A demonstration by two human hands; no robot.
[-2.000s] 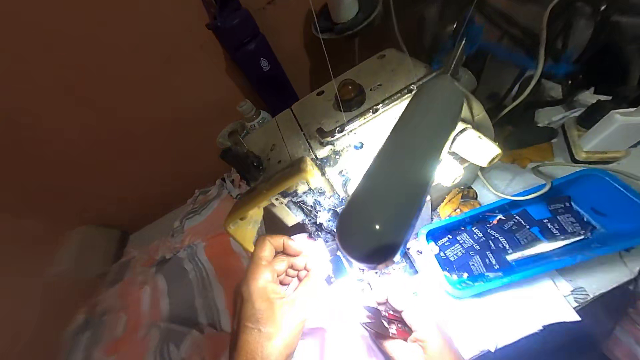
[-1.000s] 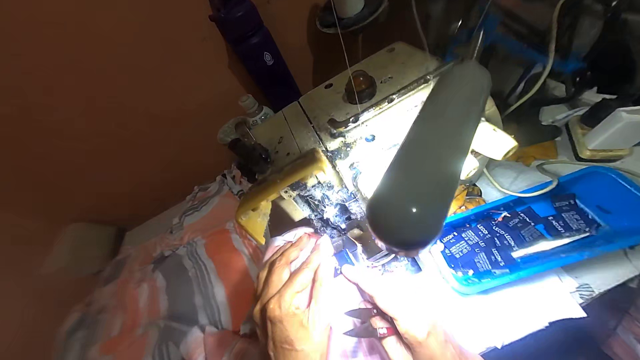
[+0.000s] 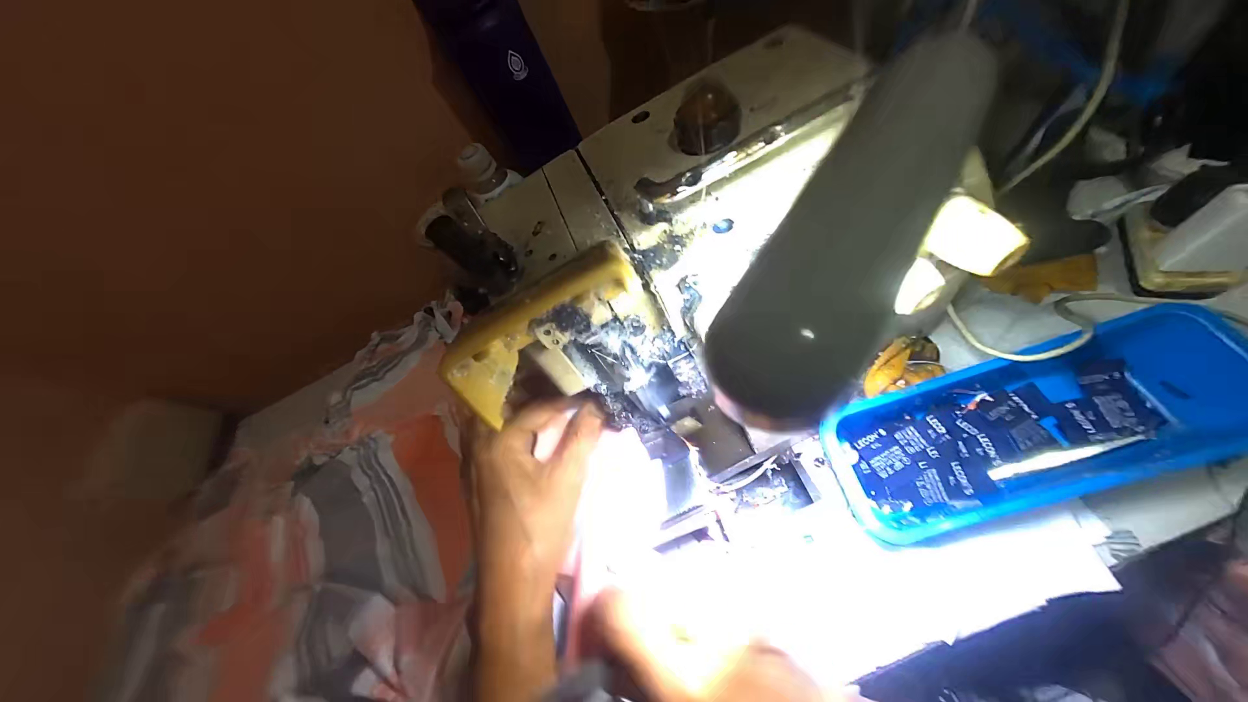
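Observation:
An overlock sewing machine [image 3: 751,195] with a yellow guard [image 3: 536,322] stands before me, its needle area brightly lit. My left hand [image 3: 531,478] is at the guard's lower edge, fingers closed on pale pink fabric [image 3: 619,487] beside the presser foot area. Lower down, my right hand [image 3: 702,653] lies near the same fabric, blurred and washed out by the glare; whether it grips anything cannot be told. No snips can be made out in it now.
A blue plastic tray [image 3: 877,531] holding dark printed labels stands at the right. A grey lamp arm [image 3: 848,244] hangs over the machine. Striped fabric [image 3: 370,517] lies at the left; a purple bottle [image 3: 507,78] stands behind. A pale cable [image 3: 1024,353] runs past the tray.
My left hand has moved up toward the yellow guard with the fabric. My right hand, which had red-handled snips in it, has moved down, away from the needle area.

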